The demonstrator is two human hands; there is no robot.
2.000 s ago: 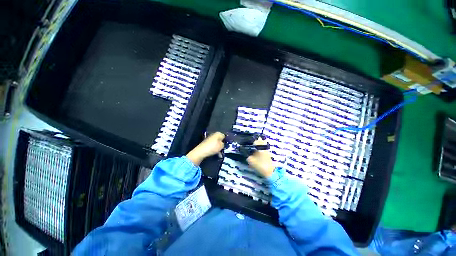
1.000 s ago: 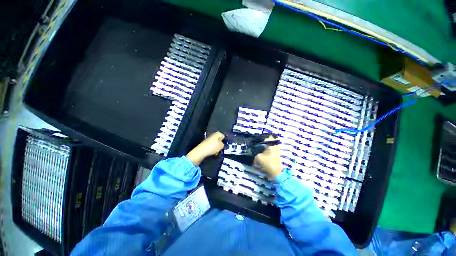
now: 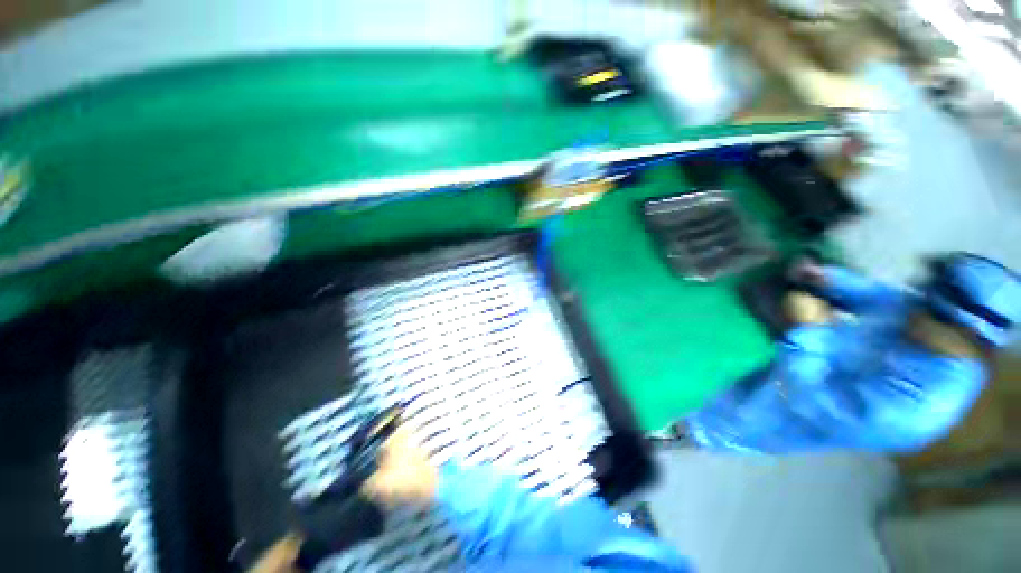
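Observation:
The picture is blurred. My right hand (image 3: 403, 468) is closed on a black hand tool (image 3: 374, 439) above the right black tray (image 3: 255, 386). My left hand (image 3: 277, 556) is small, blurred and partly cut off at the bottom edge. A dark shape (image 3: 339, 517) lies between my hands; its outline and my left fingers' grip on it are unclear. Silver-white parts (image 3: 476, 364) lie in tight rows in the tray, right of and beyond my hands. A smaller group (image 3: 319, 437) sits left of the tool.
A second black tray (image 3: 31, 386) with pale parts (image 3: 101, 470) is at the left. A pale wrap (image 3: 230, 249) lies behind the trays. A ribbed tray (image 3: 703, 233) sits on the green bench (image 3: 644, 336). A person in a blue smock (image 3: 862, 375) is at the right.
The view has swung to the right and up, so the trays and my hands appear lower left. The other person and the ribbed tray show more fully. The tool remains in my right hand.

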